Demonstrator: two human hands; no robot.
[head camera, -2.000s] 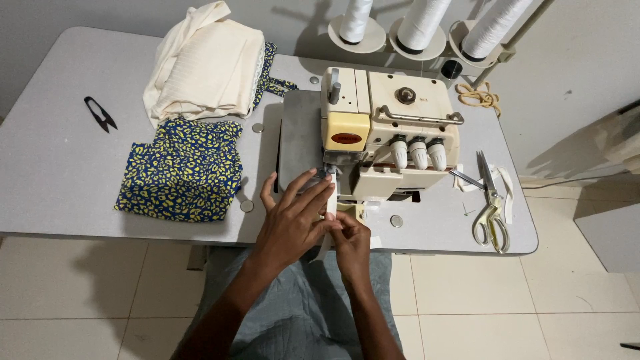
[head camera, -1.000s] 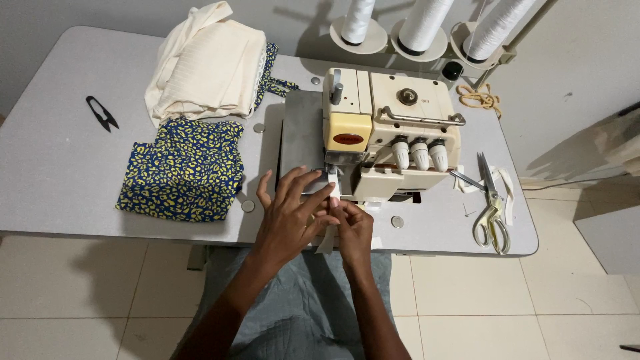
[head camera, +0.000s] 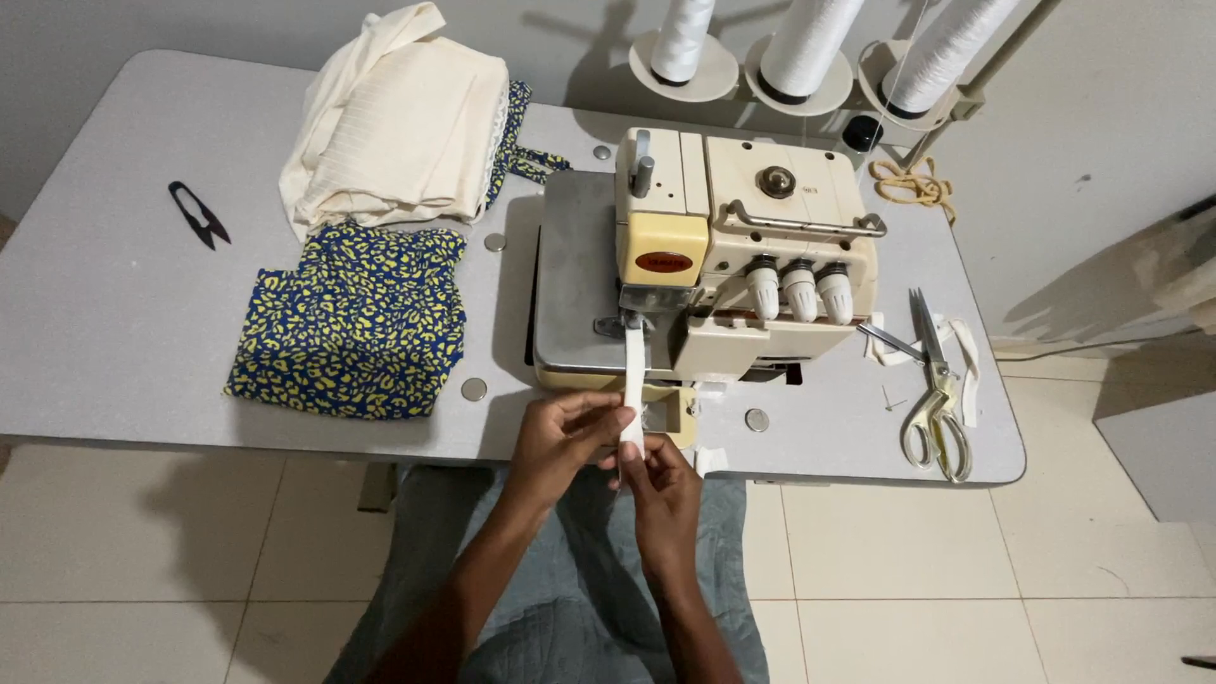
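Observation:
A narrow white strip (head camera: 635, 366) runs from under the presser foot of a cream serger (head camera: 779, 199) toward the table's front edge. My left hand (head camera: 562, 442) pinches its left side between thumb and fingers, just in front of the machine. Close beside it and slightly lower, my right hand (head camera: 663, 489) grips the strip between thumb and forefinger. Part of the strip's lower end is hidden by my fingers. The machine's grey metal plate (head camera: 579, 275) lies behind my left hand.
Left of the machine are folded blue and yellow patterned fabric (head camera: 351, 323), cream fabric (head camera: 408, 123) and black thread snips (head camera: 199, 217). At right lie scissors (head camera: 936, 389), tweezers (head camera: 891, 342) and a white scrap strip (head camera: 969, 380). White thread cones (head camera: 807, 43) stand behind.
Both hands have moved back from the presser foot toward the table's front edge. More of the white strip now shows between the foot and my fingers.

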